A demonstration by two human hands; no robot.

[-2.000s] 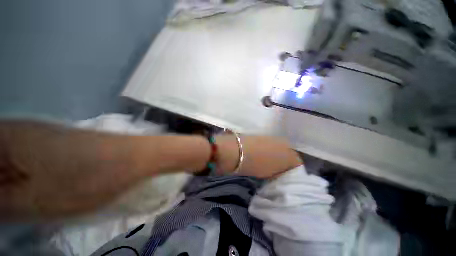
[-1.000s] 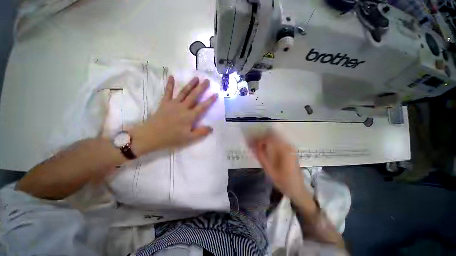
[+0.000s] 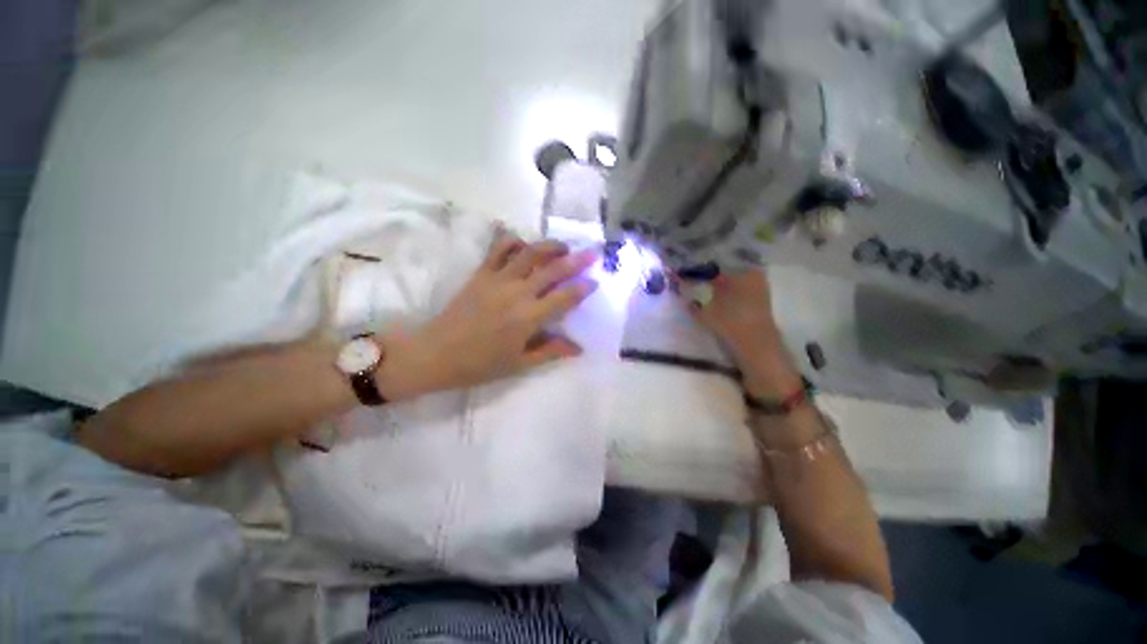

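A white garment (image 3: 503, 466) lies over the table's front left and hangs over its edge, with its right edge at the lit presser foot (image 3: 613, 257). My left hand (image 3: 509, 315) lies flat on the garment, fingers spread, just left of the foot. My right hand (image 3: 736, 308) is right of the foot, beside the machine head; its fingertips are partly hidden and blurred, so I cannot tell whether they hold anything. The needle is lost in the glare.
The sewing machine head (image 3: 881, 189) fills the upper right. The white table (image 3: 315, 88) extends behind the garment. A round dark hinge pad (image 3: 554, 157) is left of the head. More white cloth (image 3: 723, 579) hangs below the table's front edge.
My right hand has moved from over the table's front up to beside the presser foot. My left hand stays flat on the garment, now at the foot. The view has shifted and tilted.
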